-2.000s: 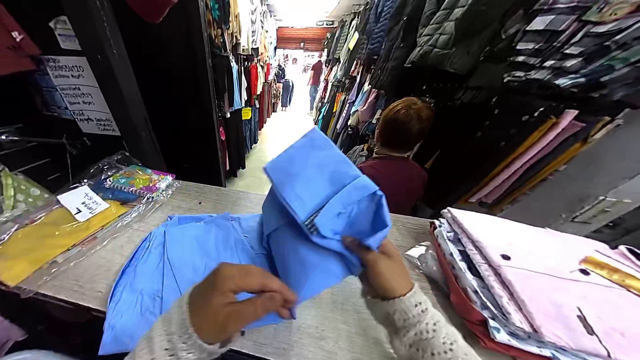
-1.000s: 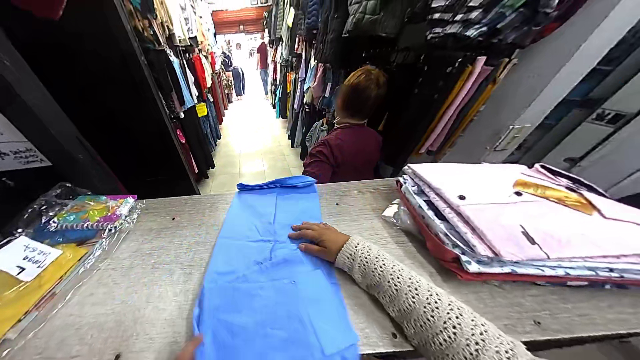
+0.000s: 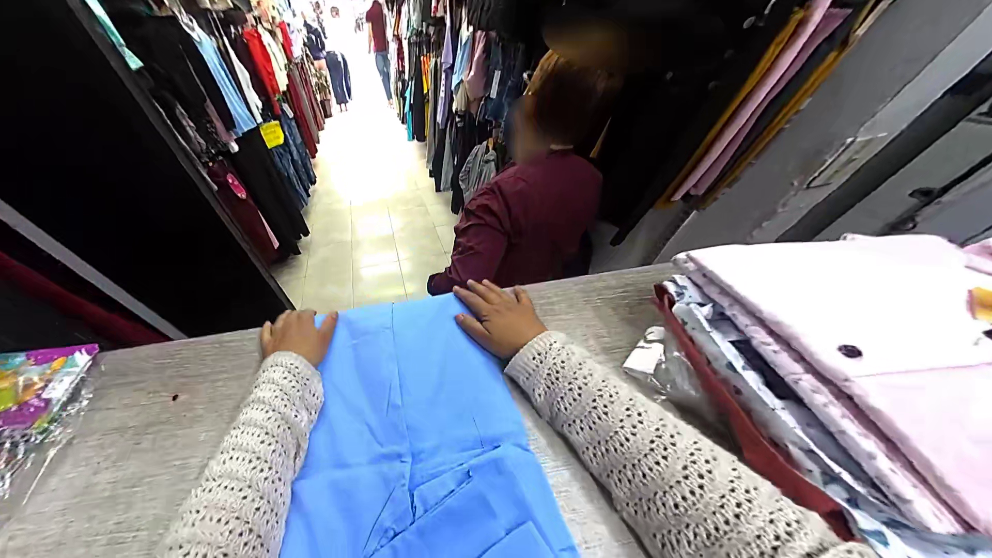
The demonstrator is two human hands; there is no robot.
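A blue folded garment point(image 3: 418, 395) lies lengthwise on the wood-grain counter, its far end close to the counter's back edge. My left hand point(image 3: 298, 337) rests at its far left corner, fingers pointing away and partly on the cloth. On the far right corner, my right hand point(image 3: 500, 316) lies flat with the fingers spread over the edge of the fabric. Neither hand is closed around the cloth. Both forearms, in a cream openwork knit, run along the garment's sides. The garment's near end is cut off by the frame.
Folded clothes point(image 3: 845, 349), pink on top, are stacked at the right beside crumpled clear plastic point(image 3: 659, 356). A colourful plastic-wrapped packet point(image 3: 39, 387) is at the left. Beyond the counter point(image 3: 178, 418), a person in maroon point(image 3: 535, 209) is close to its back edge; clothes racks line the aisle.
The blue garment, lifted and bunched two seconds ago, now lies flat. My left hand has come to its far left corner; my right hand has moved from its middle to the far right corner.
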